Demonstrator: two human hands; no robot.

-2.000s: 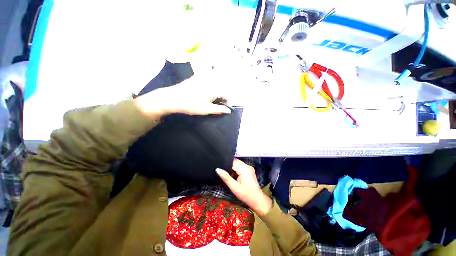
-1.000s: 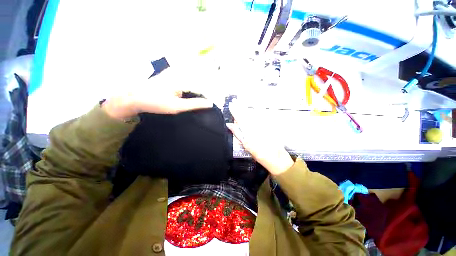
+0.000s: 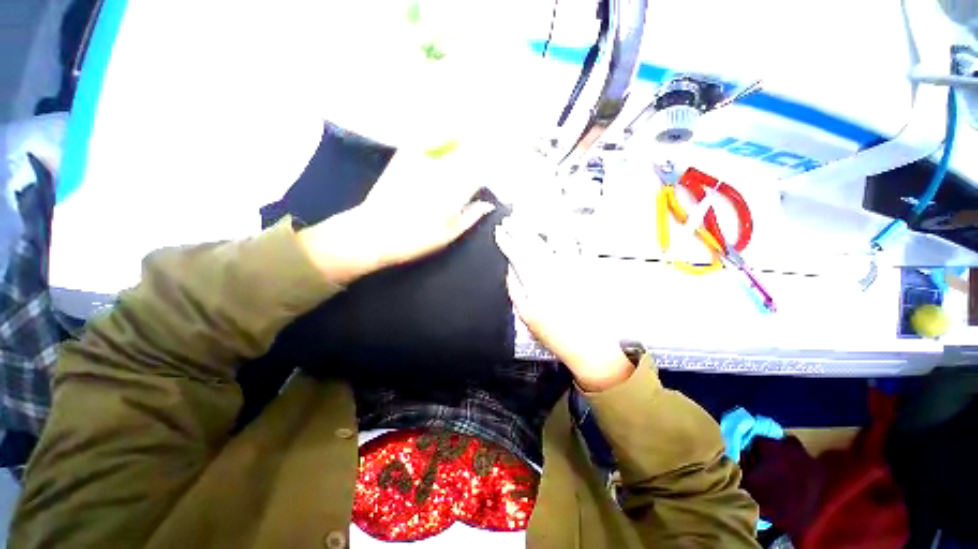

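A black garment panel (image 3: 429, 311) lies over the table's front edge and hangs towards my lap. Its upper part shows beyond my left forearm. My left hand (image 3: 402, 227) lies flat on the panel, fingertips at its upper right corner near the needle area. My right hand (image 3: 558, 316) is at the panel's right edge, fingertips close to the same corner. Glare washes out both hands, so whether the fingers pinch the cloth cannot be told. The white sewing machine (image 3: 826, 107) stands ahead; its needle is not clear.
Scissors with red and yellow handles (image 3: 686, 220) lie right of the needle area beside a thin pink-red tool (image 3: 760, 290). A yellow ball-like item (image 3: 929, 320) is in the tray at right. Maroon and red cloth (image 3: 847, 493) and light blue cloth (image 3: 745, 429) are piled at lower right.
My right hand has moved up from the panel's lower right corner to beside the needle area. My left hand shifted back, then forward again; more panel shows beyond my left forearm than a second ago.
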